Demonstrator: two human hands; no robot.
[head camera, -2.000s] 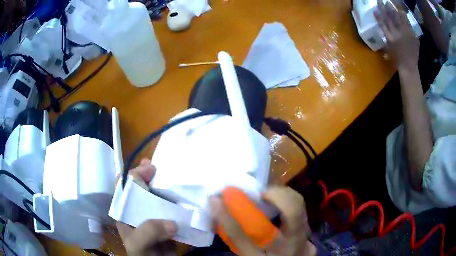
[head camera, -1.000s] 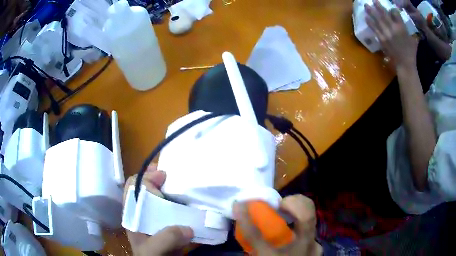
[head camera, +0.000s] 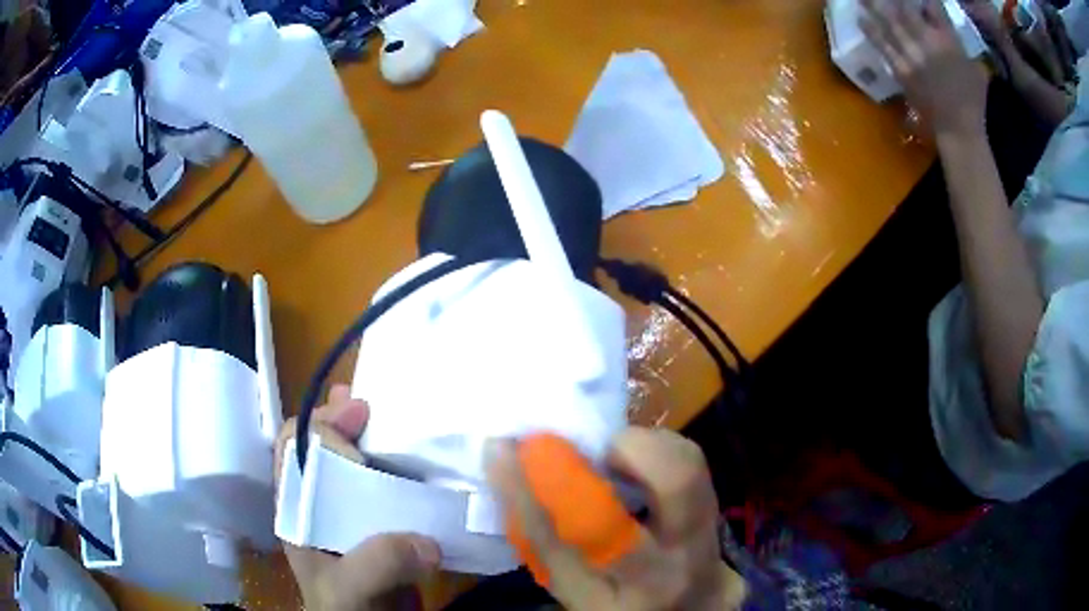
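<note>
A white security camera (head camera: 478, 358) with a black dome head (head camera: 460, 209) lies in front of me, head pointing away. A white antenna (head camera: 525, 197) stands along its right side. A black cable loops from its white mounting bracket (head camera: 388, 507) over the body. My left hand (head camera: 358, 567) grips the bracket, thumb on its near edge and a fingertip beyond it. My right hand (head camera: 621, 525), with orange finger cots (head camera: 571, 501), presses on the body's near right end. Whether it holds a cloth is hidden by the fingers and glare.
Two more cameras (head camera: 179, 418) stand at the left. A translucent bottle (head camera: 305, 131), white wipes (head camera: 645, 131), a cotton swab (head camera: 432, 164) and a small white rounded part (head camera: 407, 56) lie beyond. At right, another person's hand (head camera: 926, 60) rests on a white housing.
The camera and both hands shifted right, then back left in view. My right hand moved slightly over the body's near end. The other person's hand also moved on the white housing.
</note>
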